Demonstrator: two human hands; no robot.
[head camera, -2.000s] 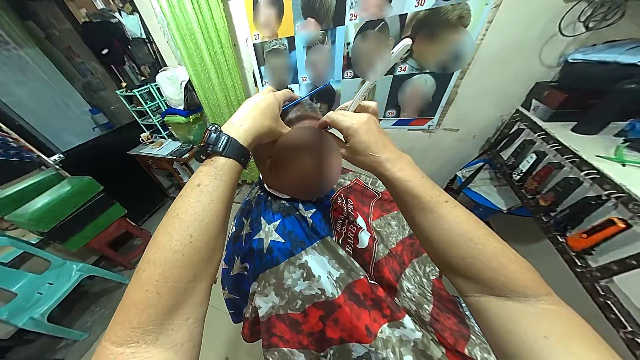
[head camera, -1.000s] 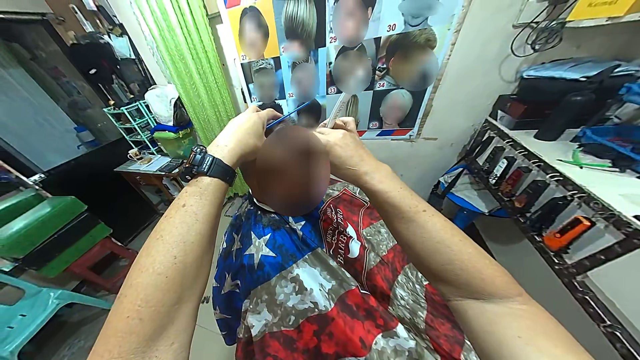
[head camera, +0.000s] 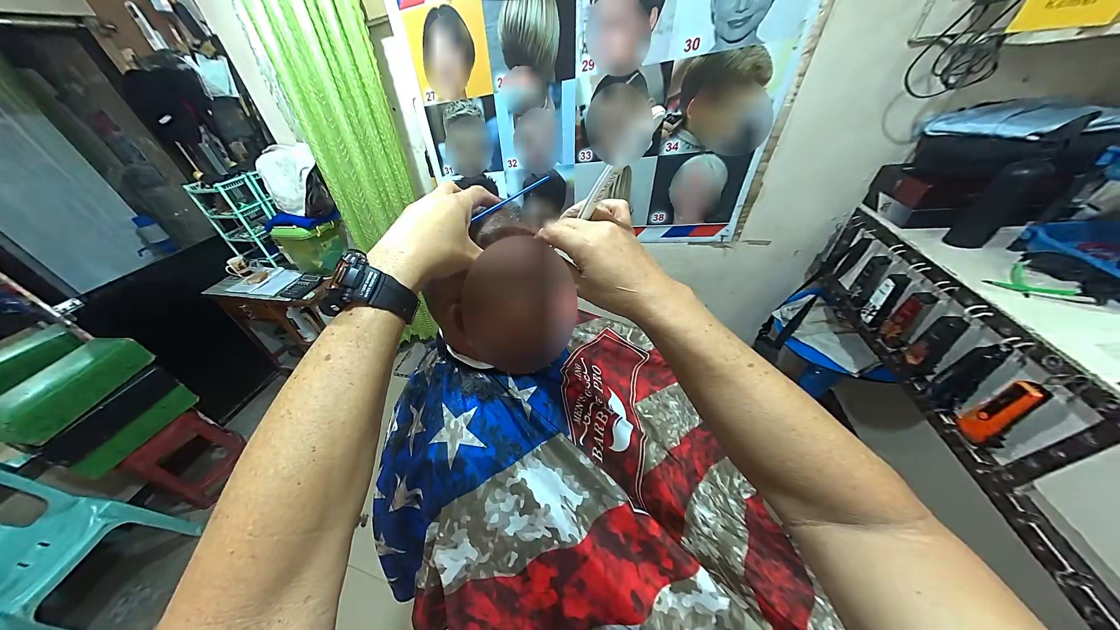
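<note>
A person sits before me under a barber's cape with a stars, stripes and camouflage print. The head is between my hands. At its top left, my left hand, with a black watch on the wrist, is shut on a slim blue comb that slants up to the right. My right hand rests near the forehead hairline, shut on a slim pale tool, possibly a straight razor, that points upward. Its lower end is hidden by my fingers.
A haircut poster hangs on the wall ahead, beside a green curtain. Hair clippers, one orange, hang from a rack at right below a white shelf. A teal plastic chair and a red stool stand at left.
The pale tool in my right hand slanted to the upper right two seconds ago and now stands more upright. Both hands have stayed at the person's head.
</note>
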